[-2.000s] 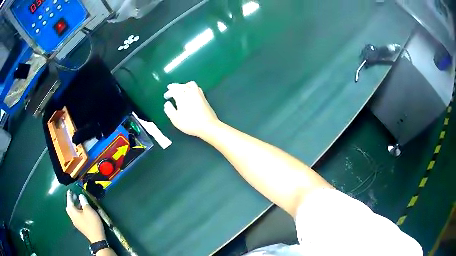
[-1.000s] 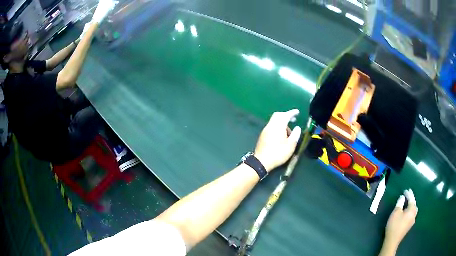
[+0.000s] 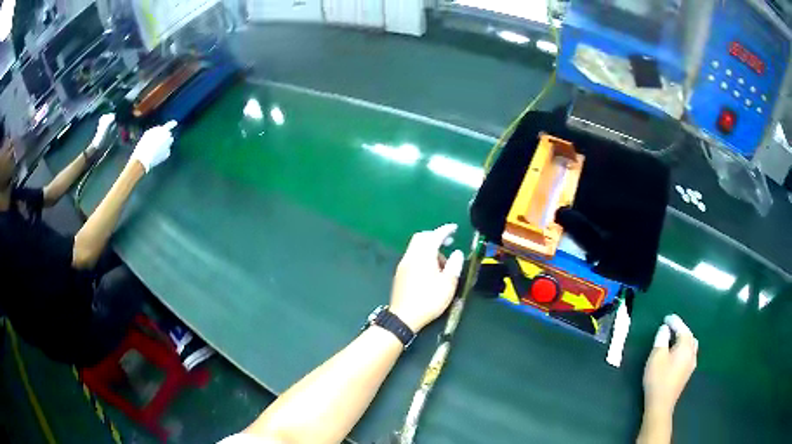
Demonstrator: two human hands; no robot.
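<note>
The bench press or test machine, with its red push button (image 3: 544, 290) between yellow arrows, stands right of centre. An orange-brown fixture (image 3: 544, 195) lies on its black cover (image 3: 638, 199); no phone frame shows in it. My left hand (image 3: 425, 279) is just left of the machine, near the taped cable, with thumb and fingers apart and nothing in it. My right hand (image 3: 671, 360) is right of the machine's front corner, touching nothing; whitish covers show on its fingertips, and no object shows in it. A white paper strip (image 3: 619, 334) sticks out at the machine's right front corner.
A taped cable (image 3: 427, 381) runs from the machine towards the near edge. A blue control box (image 3: 738, 78) stands at the upper right, with small white pieces (image 3: 690, 198) below it. A person with white gloves sits on a red stool (image 3: 143, 373) at the left.
The view has turned left over the last two seconds, bringing in the neighbouring worker. That worker's gloved hand has come down to the belt. My hands stay empty beside the machine.
</note>
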